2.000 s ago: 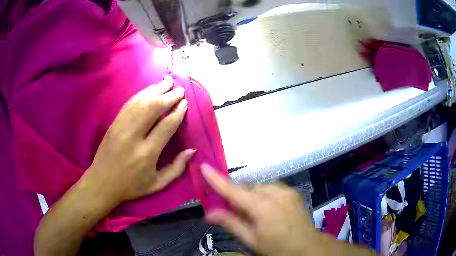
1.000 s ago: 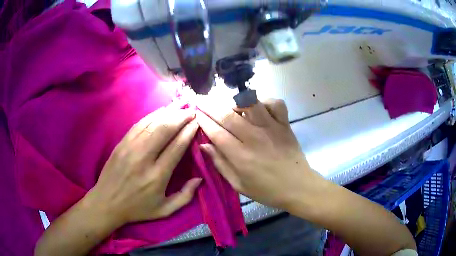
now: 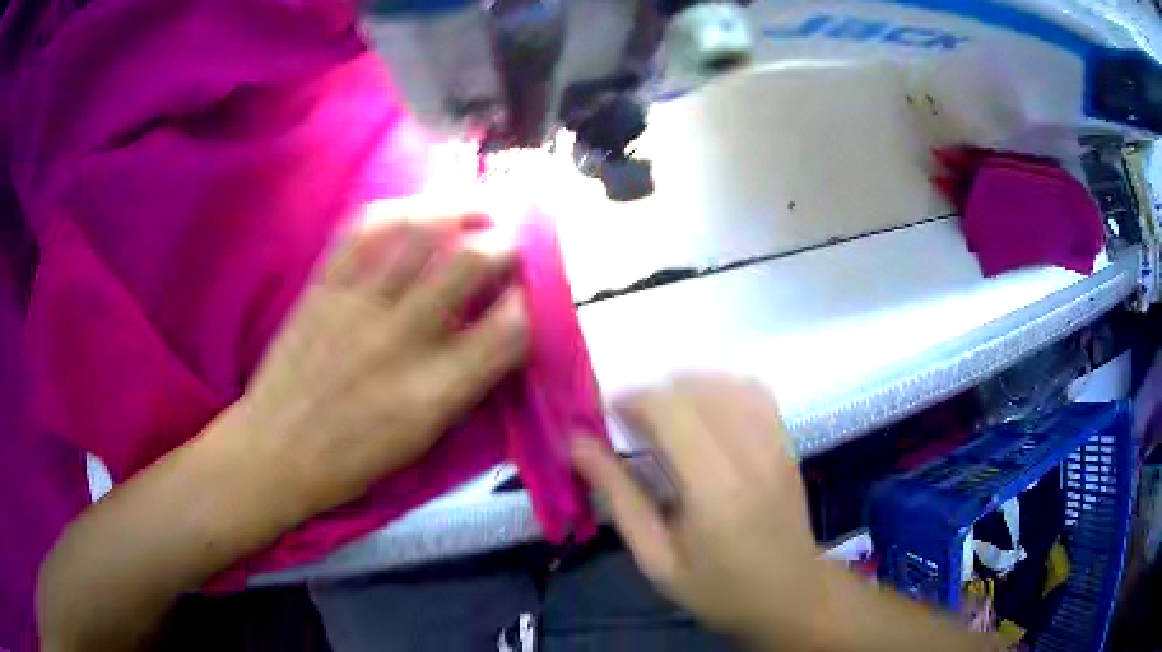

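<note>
Magenta cloth (image 3: 179,217) lies left of the needle and hangs towards the lap. Its narrow folded edge (image 3: 558,369) runs from the bright glow at the needle down over the table's front edge. My left hand (image 3: 395,344), blurred, lies on the cloth just below the presser foot area, its curled fingers pinching cloth beside the fold. My right hand (image 3: 714,497), blurred, is at the lower end of the fold, thumb and fingers apart; whether it touches the cloth is hard to tell. The white sewing machine head (image 3: 879,51) is above; glare and blur hide the needle.
A small stack of magenta pieces (image 3: 1030,214) lies on the bed at the right. A measuring tape (image 3: 943,372) runs along the table's front edge. A blue plastic basket (image 3: 920,522) with mixed scraps is at the lower right. Grey clothing shows below the table.
My right hand has moved from near the needle down and right to the fold's lower end. My left fingers have curled. The camera view has shifted, and the machine head shows higher.
</note>
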